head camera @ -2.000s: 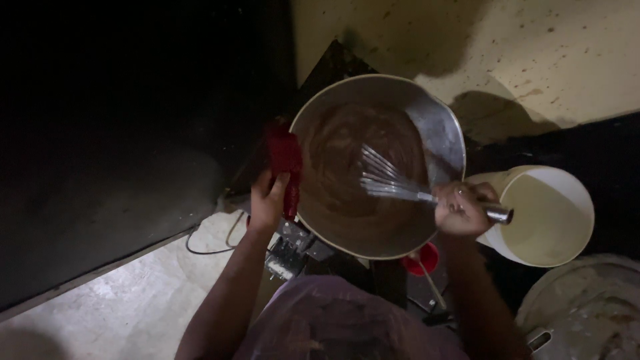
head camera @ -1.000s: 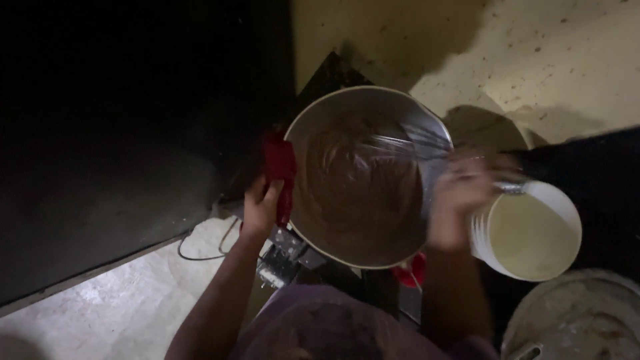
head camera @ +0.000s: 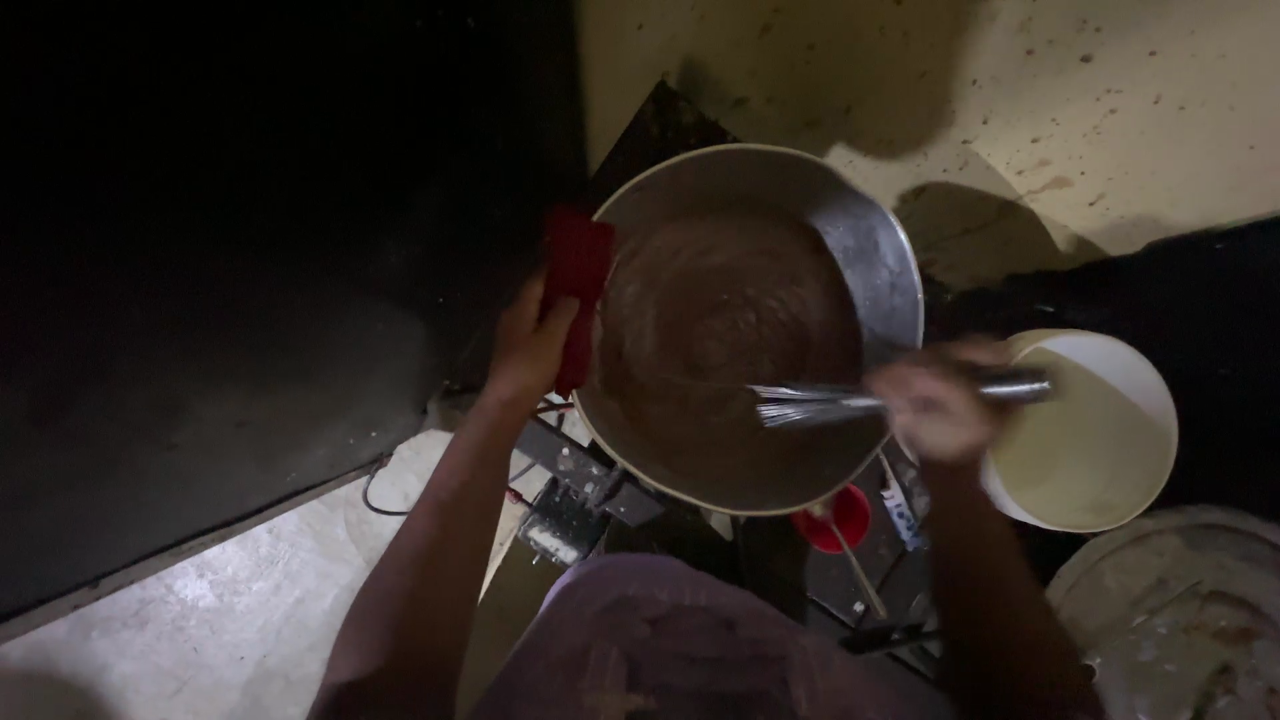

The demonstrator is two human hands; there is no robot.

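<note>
A large metal bowl [head camera: 885, 270] holds a thick brown mixture [head camera: 720, 320]. At its left rim my left hand [head camera: 530, 340] grips a folded red cloth [head camera: 577, 290] pressed against the bowl's side. My right hand [head camera: 940, 400], blurred, is closed around the metal handle of a wire whisk [head camera: 820, 402] over the right side of the bowl. The whisk's wires point left, low over the mixture; their tips are partly lost against it.
Right of the bowl stands a white bucket [head camera: 1085, 440] of pale content. Below the rim are a red cup [head camera: 840, 520] with a long-handled utensil and a small dark metal device [head camera: 562, 522]. A stained round lid or container [head camera: 1190, 610] is at lower right. A spattered wall rises behind.
My right hand and the whisk have kept moving over the bowl, the whisk now lower toward the near side than one second ago. My left hand stays on the red cloth at the rim.
</note>
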